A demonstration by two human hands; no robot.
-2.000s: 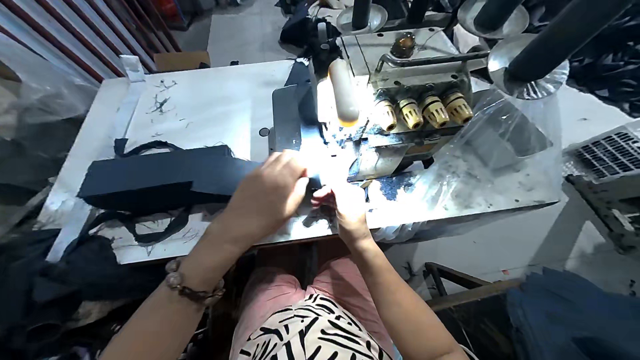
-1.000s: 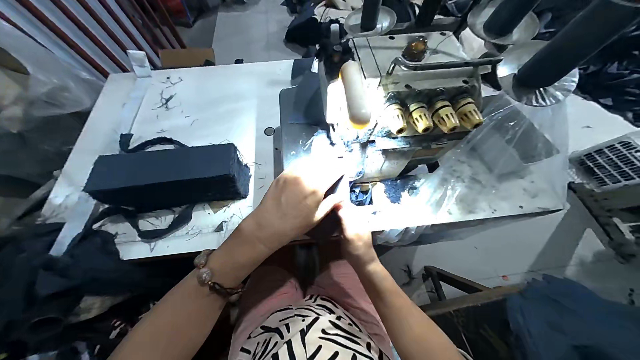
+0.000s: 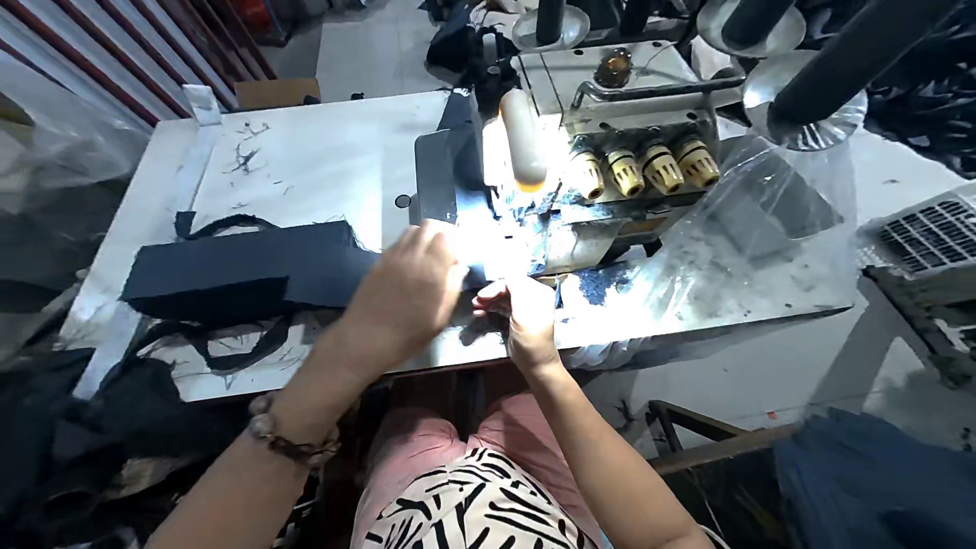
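An overlock sewing machine (image 3: 640, 114) with yellow tension dials (image 3: 662, 169) stands on a white table; its lamp glare washes out the needle area. Dark fabric lies in front of it and partly under my hands. My left hand (image 3: 415, 286) is blurred at the left of the glare, its fingers bent, over the right end of a dark fabric piece. My right hand (image 3: 526, 313) is at the front of the machine, fingers curled and fingertips close to the fabric edge; its grip is unclear. A stack of dark cut fabric (image 3: 244, 263) lies on the table's left side.
Dark fabric strips (image 3: 252, 354) and thread scraps lie around the stack. Clear plastic sheeting (image 3: 709, 244) covers the table at right. Thread cone stands (image 3: 808, 107) rise behind the machine. A heap of dark cloth (image 3: 114, 450) is at lower left, blue fabric (image 3: 877, 480) at lower right.
One second ago my hands were close together before the machine; now they are apart, my left further left. A fabric piece now spans from the stack to my left hand.
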